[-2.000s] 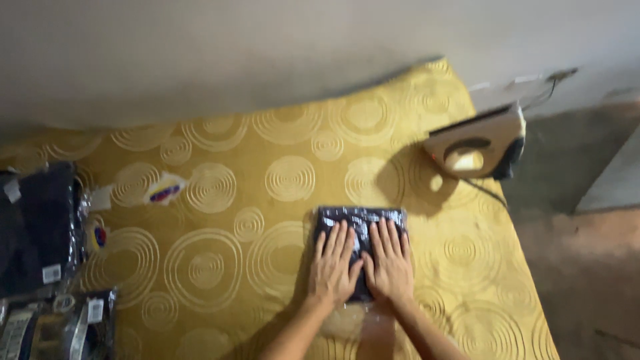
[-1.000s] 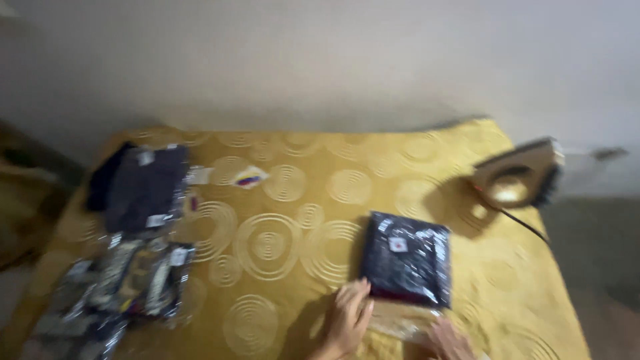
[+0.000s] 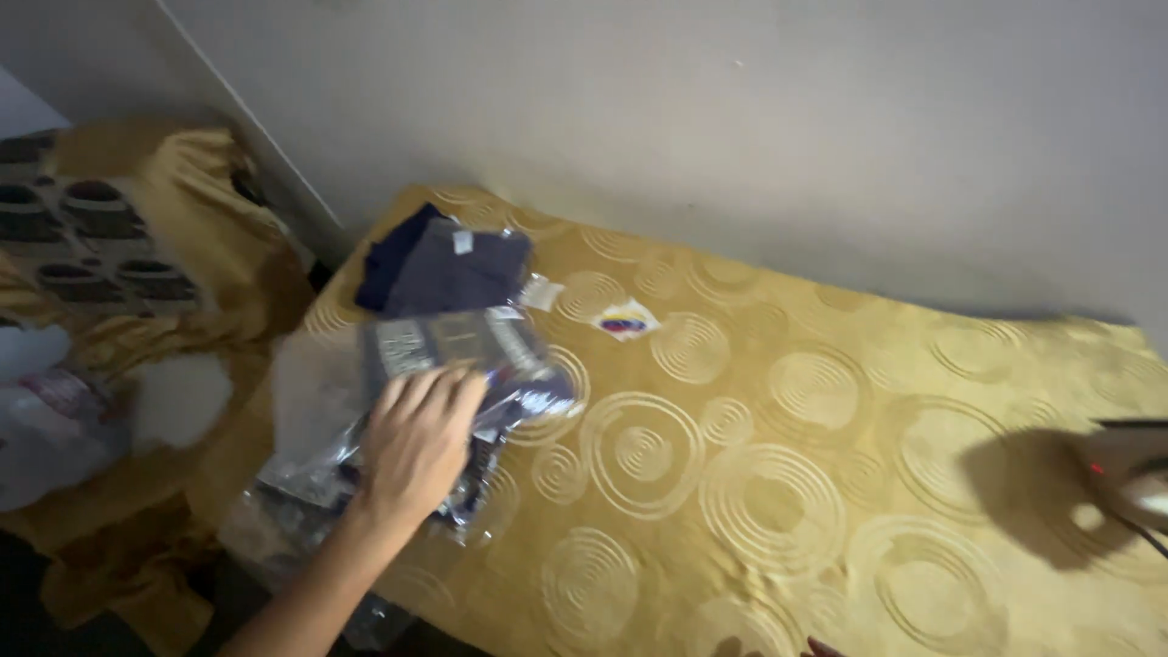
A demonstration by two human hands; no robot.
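My left hand (image 3: 424,438) is on a folded dark garment in a clear plastic bag (image 3: 456,338), its fingers bent over the bag's near part; blur hides whether it grips. More bagged dark clothing (image 3: 474,470) lies partly under it. Behind, touching the bag, are folded dark blue garments (image 3: 465,274), one with a small white tag. Only dark fingertips of my right hand (image 3: 821,648) show at the bottom edge, over the gold patterned cloth (image 3: 639,566); what that hand does is hidden.
An iron (image 3: 1131,474) stands at the right edge, its cord beside it. A small white sticker or packet with a coloured oval (image 3: 625,322) lies mid-table. A grey wall (image 3: 730,137) runs behind. At the left are draped gold fabric (image 3: 210,201) and a whitish plastic bag (image 3: 55,438).
The view has swung left. My left hand has left the bagged dark garment near the iron and is now at the bags on the left. My right hand is almost out of view.
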